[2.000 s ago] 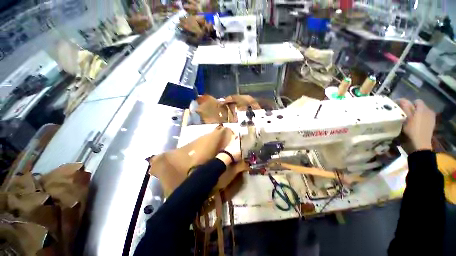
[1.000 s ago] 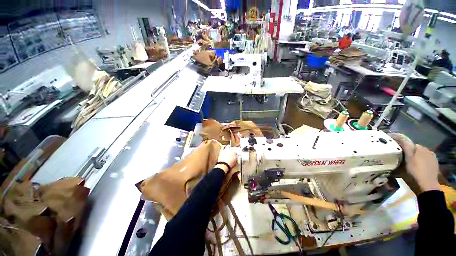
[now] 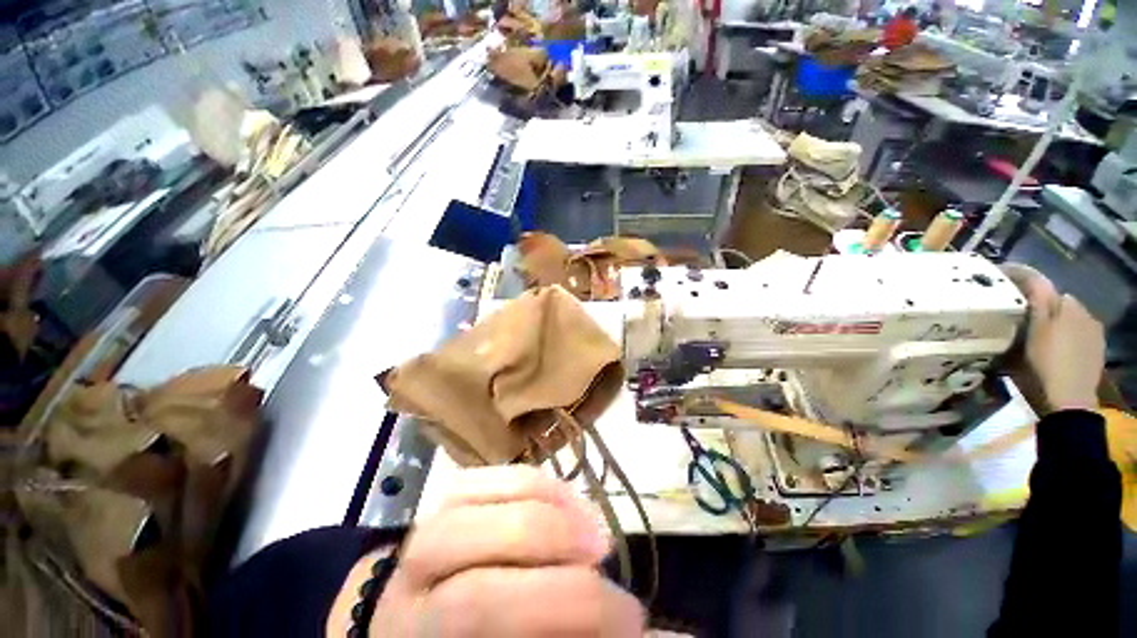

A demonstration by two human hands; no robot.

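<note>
The brown bag body [image 3: 511, 374] lies on the machine bed left of the needle area, its opening facing right. Its long brown straps [image 3: 620, 480] hang toward the front edge. My left hand [image 3: 499, 561] is raised close to the camera with fingers curled, in front of the bag; whether it holds anything is hidden. My right hand [image 3: 1062, 347] grips the handwheel [image 3: 1025, 305] of the cream-white sewing machine [image 3: 835, 305]. Green-handled snips [image 3: 717, 474] lie open on the bed. A light-tan binding tape [image 3: 798, 428] runs to the needle area.
Brown pieces are heaped at the left [image 3: 125, 486], and more lie behind the machine head [image 3: 586, 264]. A shiny metal-topped bench [image 3: 337, 337] runs along the left. Thread cones [image 3: 941, 231] stand behind the head. Another sewing machine [image 3: 636, 94] stands beyond.
My left hand has left the bag beside the machine head and come up near the camera. The bag stays on the bed. My right hand remains at the handwheel.
</note>
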